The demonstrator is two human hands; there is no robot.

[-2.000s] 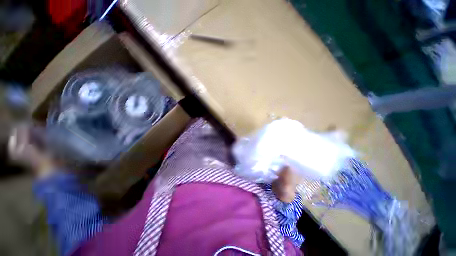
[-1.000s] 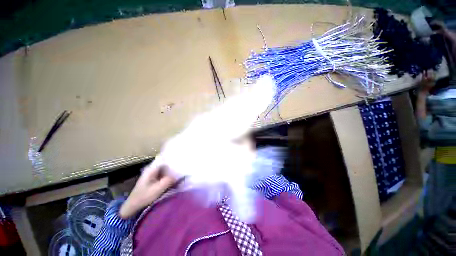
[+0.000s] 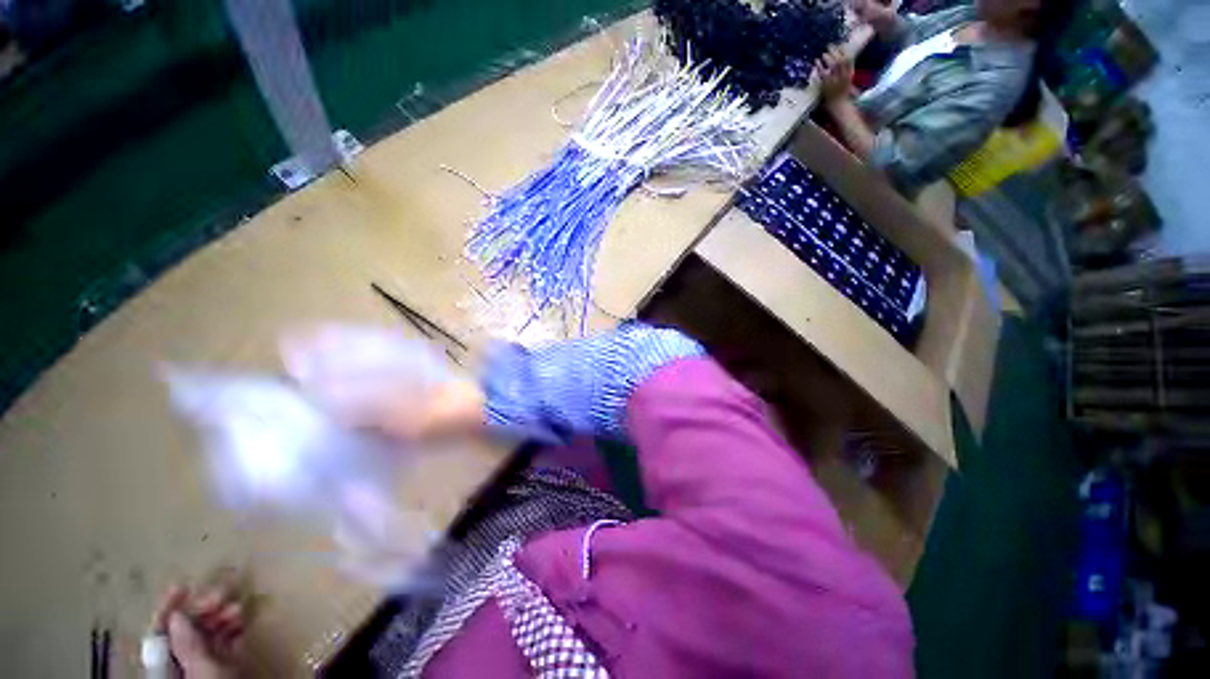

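Observation:
My right hand (image 3: 418,409), blurred, reaches left across the bench and holds a crinkled clear plastic bag (image 3: 272,444) over the cardboard top. The bag covers its fingers, and its contents are too blurred to tell. A bare hand (image 3: 199,634) is cut off at the bottom left, beside a small white thing; no sleeve shows, so I cannot tell if it is my left hand. Dark tweezers (image 3: 417,321) lie above my right wrist. A tied bundle of blue and white lead wires (image 3: 577,173) lies beyond my cuff.
Two thin dark tips (image 3: 101,653) show at the bottom left. Loose black parts (image 3: 743,40) lie at the bench's far end, by a seated person (image 3: 949,100). An open carton of dark parts (image 3: 829,318) stands right of the bench. A grey post (image 3: 285,80) stands at the far edge.
The view has turned, so the wires and carton sit differently. The bag has moved left from in front of my apron to over the bench, with my right arm stretched out behind it.

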